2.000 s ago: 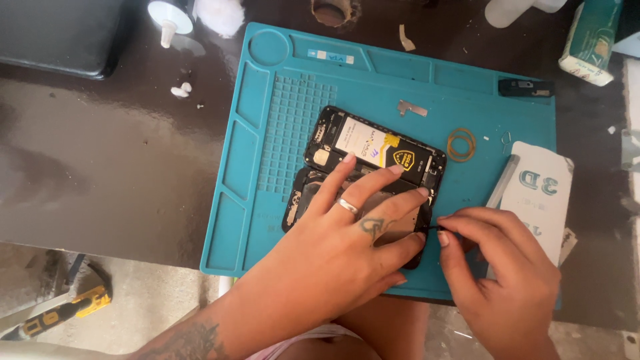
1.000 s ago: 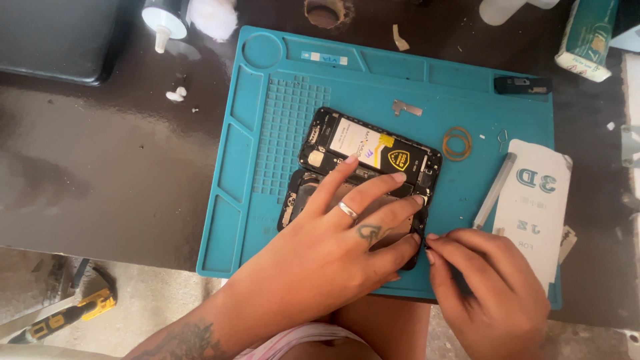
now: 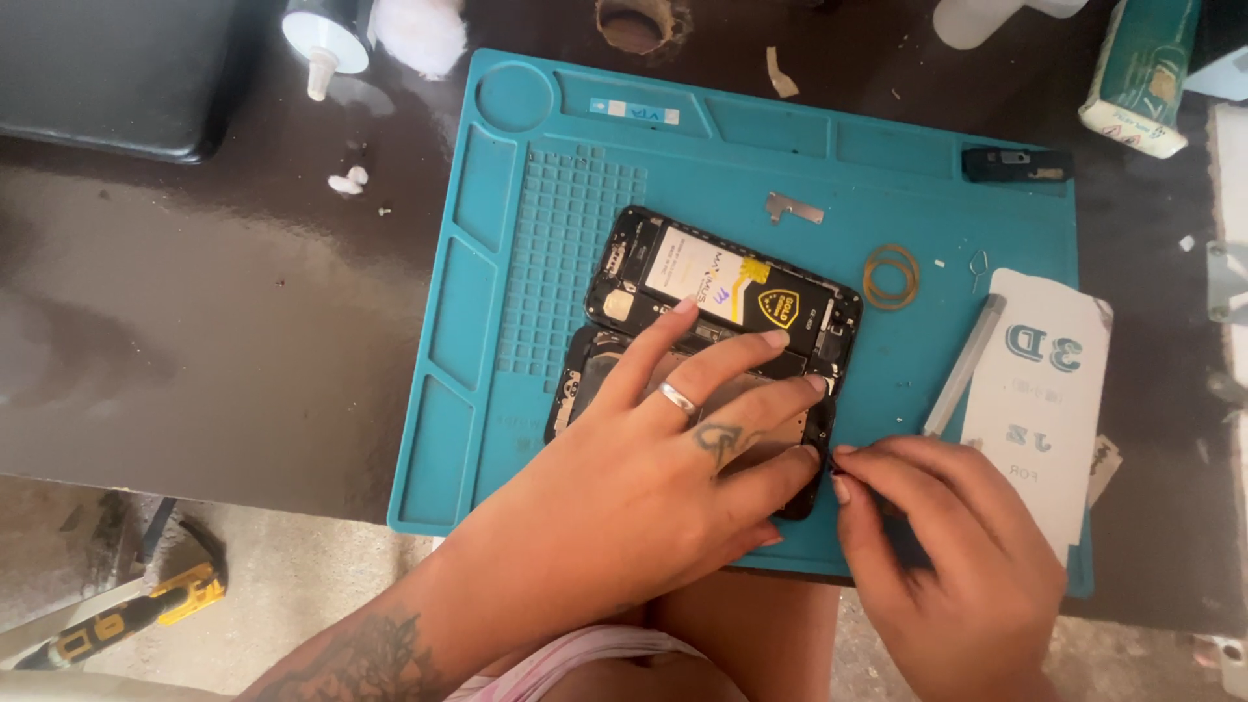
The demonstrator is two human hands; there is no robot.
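An opened smartphone lies on a teal silicone repair mat point(image 3: 439, 390). Its body point(image 3: 639, 327) shows a black and white battery point(image 3: 717, 278), and the detached display assembly point(image 3: 575, 390) lies along the near side. My left hand point(image 3: 673, 458), with a silver ring, is spread over both parts, fingertips resting on battery and phone edge. My right hand point(image 3: 951, 546) is at the display's right end, thumb and index finger pinched on a small dark thing, too hidden to name. A metal bracket point(image 3: 795, 208) lies beyond the phone, a coil of amber tape point(image 3: 891, 278) to its right.
On the mat's right are a white card packet point(image 3: 1038, 390), a clear plastic tube point(image 3: 963, 366) and a black phone part point(image 3: 1017, 165). A capped tube point(image 3: 325, 44), cotton point(image 3: 421, 34) and a green box point(image 3: 1141, 78) stand beyond. A yellow-black tool point(image 3: 127, 614) is low at left.
My left hand has stayed spread over the phone. My right hand has shifted slightly at the display's edge, its thumb and index finger still pinched together.
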